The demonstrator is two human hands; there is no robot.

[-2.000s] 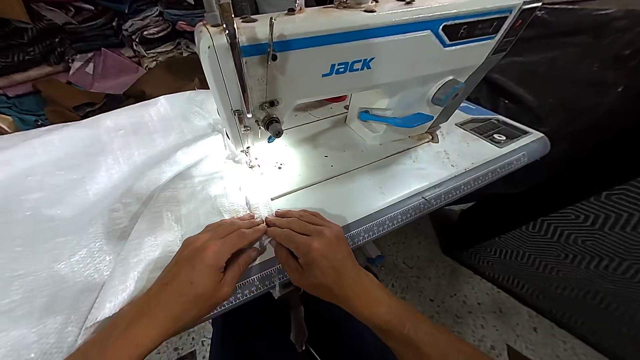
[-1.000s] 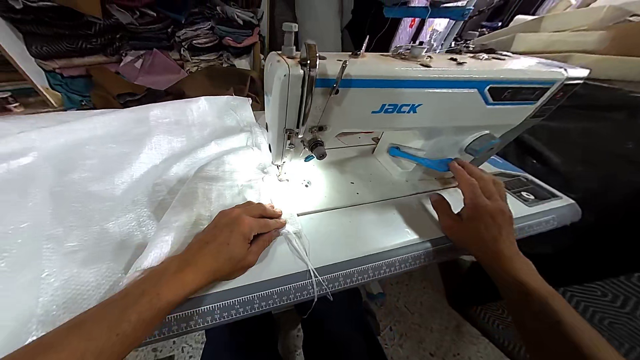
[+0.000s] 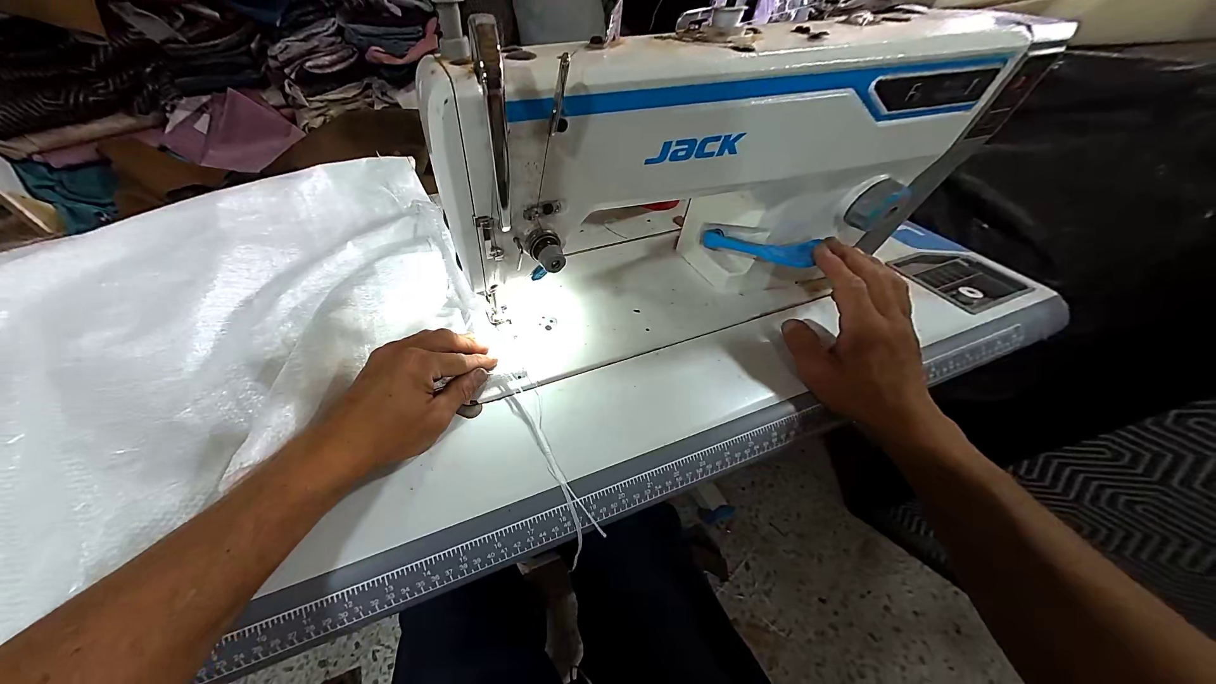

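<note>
A white Jack industrial sewing machine [image 3: 608, 142] stands on its table. White woven plastic fabric [image 3: 199, 313] spreads over the left side, its edge reaching the needle area [image 3: 494, 309], where the lamp's glare hides detail. My left hand [image 3: 413, 394] pinches the fabric's edge just in front of the needle area, thumb against fingers. Loose white threads [image 3: 546, 446] run from beside those fingertips over the table's front edge. My right hand [image 3: 864, 337] has its fingertips at the end of the blue lever [image 3: 760, 249], with the thumb apart and lower.
A printed ruler strip [image 3: 513, 541] lines the table's front edge. At the table's right end is a control panel [image 3: 964, 282]. Folded cloths [image 3: 332, 57] are piled behind on the left. Patterned dark fabric [image 3: 1130, 484] lies at the lower right.
Two seconds ago both hands were together on the fabric before the needle. My right hand has since moved right to the blue lever, while my left stayed at the fabric. Loose threads now show.
</note>
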